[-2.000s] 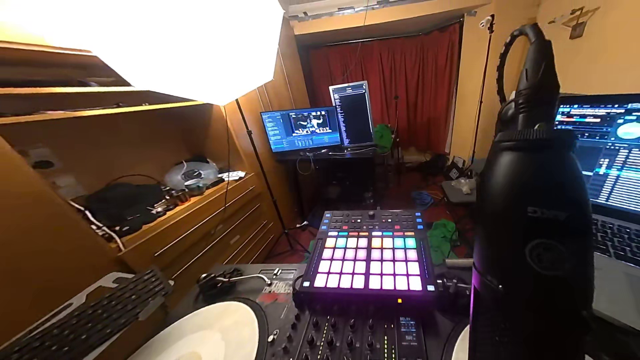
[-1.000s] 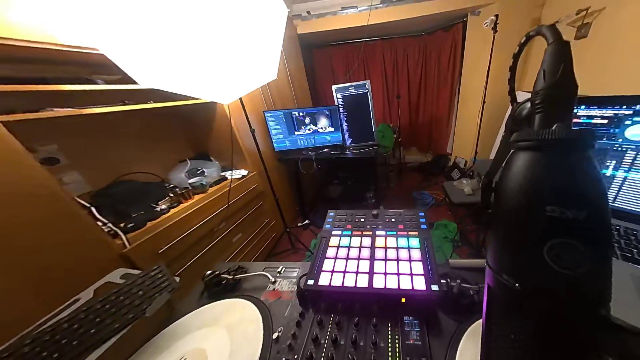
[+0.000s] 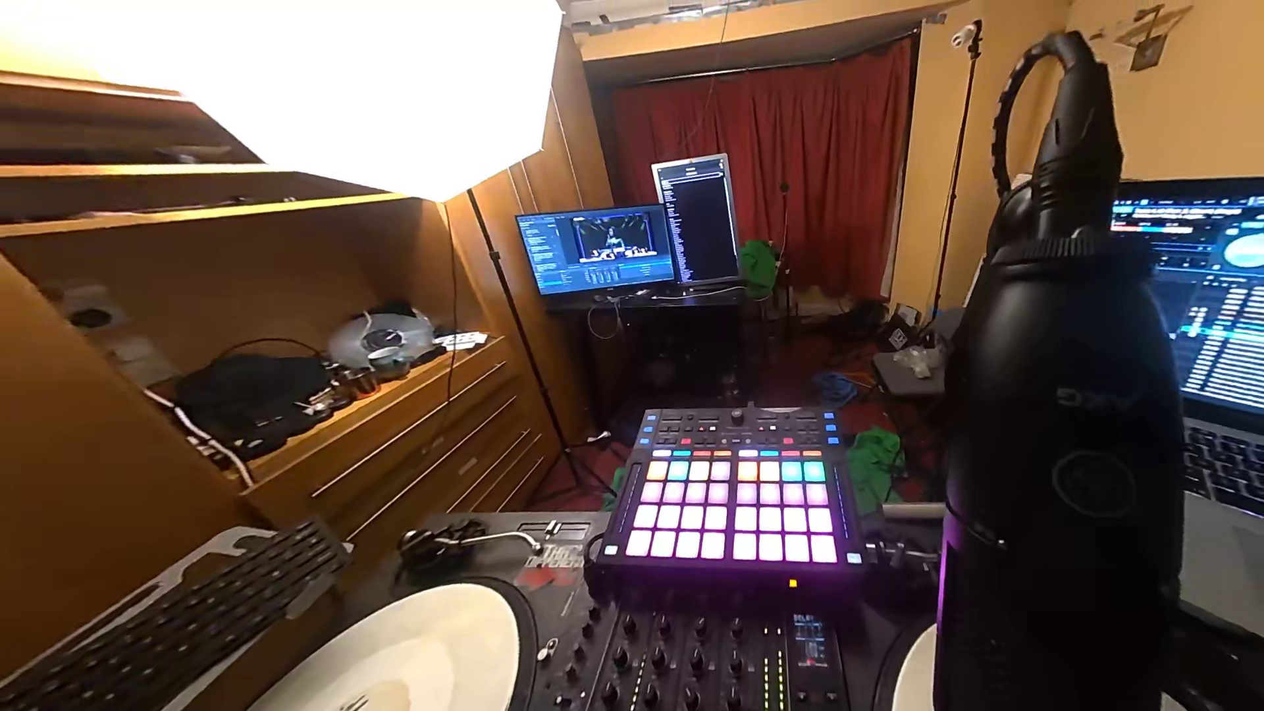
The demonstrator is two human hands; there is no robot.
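Observation:
Neither of my hands shows in the view. A pad controller (image 3: 736,513) with a lit grid of white, pink, orange and teal pads sits at the centre, behind a DJ mixer (image 3: 681,662) with rows of knobs and green level lights. Left of the mixer is a turntable with a white record (image 3: 425,642), its tonearm (image 3: 494,540) at the back. Part of another white record (image 3: 916,671) shows to the right. A black AKG microphone or headphone body (image 3: 1062,434) with a cable stands close in front on the right, hiding part of a laptop (image 3: 1220,296).
A black keyboard (image 3: 188,622) lies tilted at lower left. A bright softbox (image 3: 395,89) on a stand (image 3: 513,306) fills the upper left. Wooden shelves (image 3: 375,415) hold cables and jars. Farther back are a monitor (image 3: 592,252), an upright screen (image 3: 698,222) and a red curtain (image 3: 790,168).
The picture on the far monitor differs between frames. The view has shifted slightly.

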